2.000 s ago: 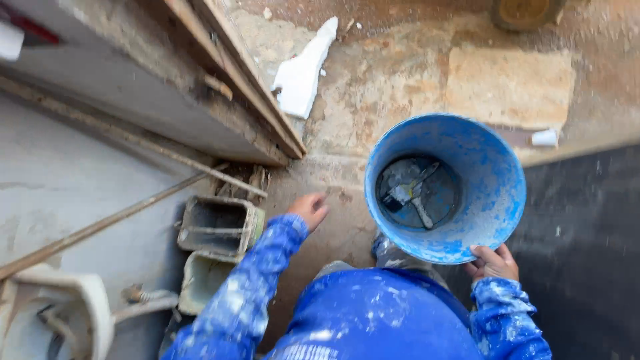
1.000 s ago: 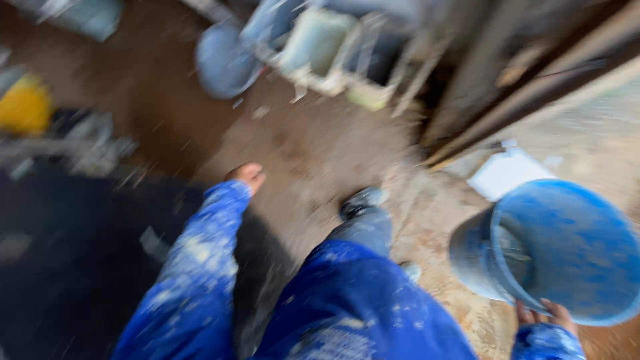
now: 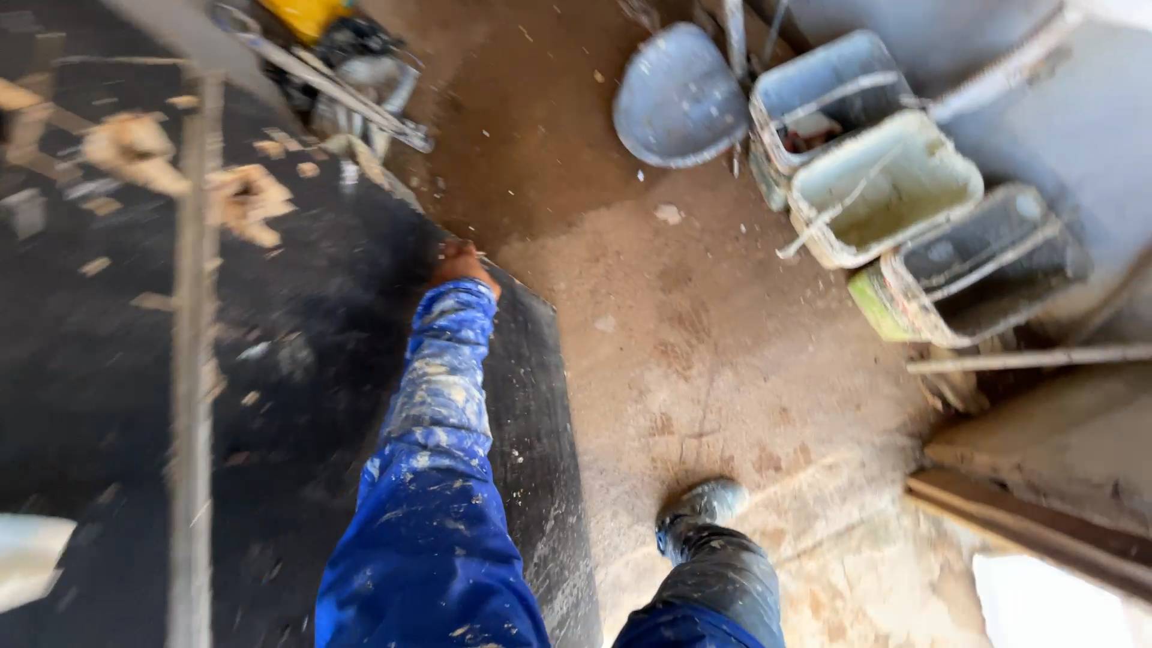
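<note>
My left hand, at the end of a paint-spattered blue sleeve, is at the edge of a dark board surface. Its fingers are blurred and partly hidden, so whether they grip the edge cannot be told. A long pale strip and scattered torn brown scraps lie on that surface to the left of the hand. My right hand is outside the view, and so is the blue bucket seen in the earlier frames. My shoe stands on the dirty floor at the bottom centre.
Several used rectangular containers with wire handles stand along the wall at upper right, beside a round grey-blue basin. A stick juts out below them. Wooden door framing is at lower right; a yellow item is at upper left.
The view has swung far to the left. The blue bucket held in my right hand in both earlier frames is out of sight. My left hand has come to the dark board's edge.
</note>
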